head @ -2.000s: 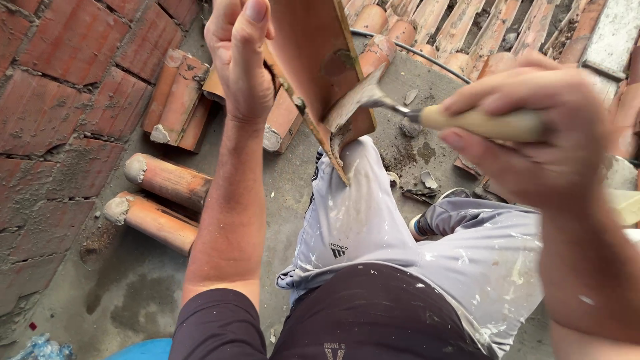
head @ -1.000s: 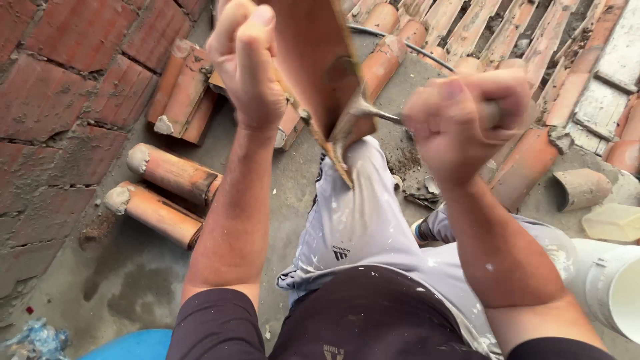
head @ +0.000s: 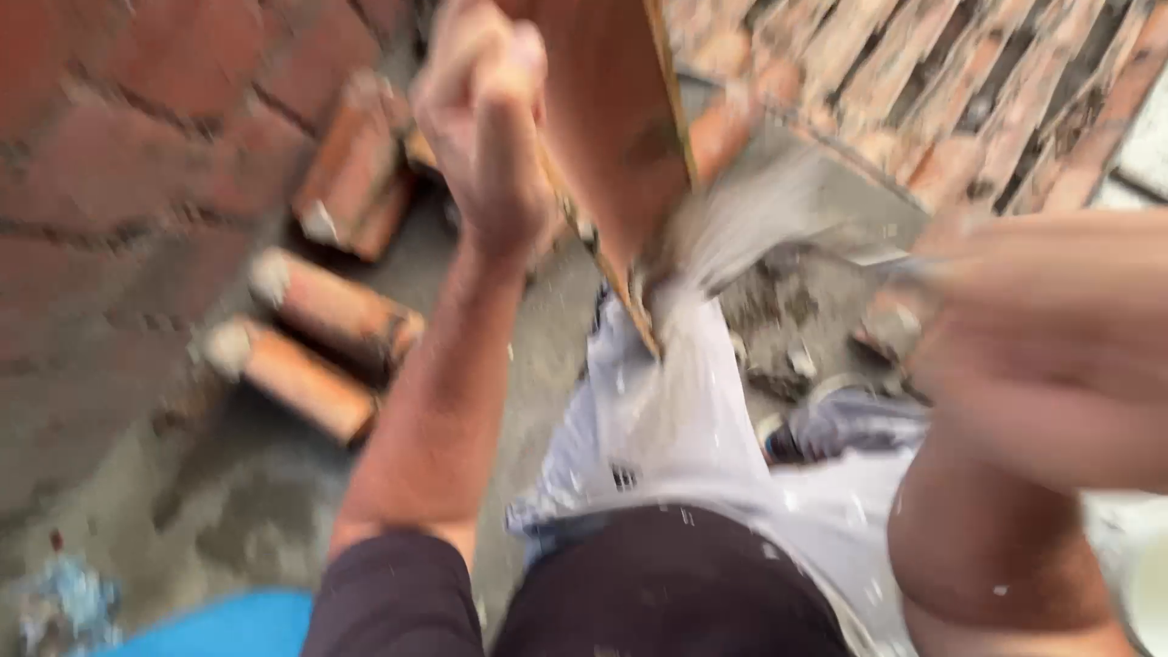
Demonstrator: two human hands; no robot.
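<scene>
My left hand (head: 488, 119) grips the edge of a curved clay roof tile (head: 611, 109), held upright with its lower end at my trouser leg. Blurred by motion, my right hand (head: 1049, 338) is closed around the handle of a trowel; its handle is mostly hidden by the fingers. The trowel's metal blade (head: 757, 214) lies just right of the tile's lower end. Whether blade and tile touch, I cannot tell.
Several clay tiles (head: 310, 379) lie on the concrete floor at the left, beside a brick wall (head: 137, 137). Rows of roof tiles (head: 940, 82) fill the upper right. Mortar rubble (head: 776, 365) lies near my foot. A blue object (head: 219, 630) shows at the lower left.
My right hand has moved to the right with the trowel, whose blade has come away from inside the tile's lower end. My left hand still holds the tile.
</scene>
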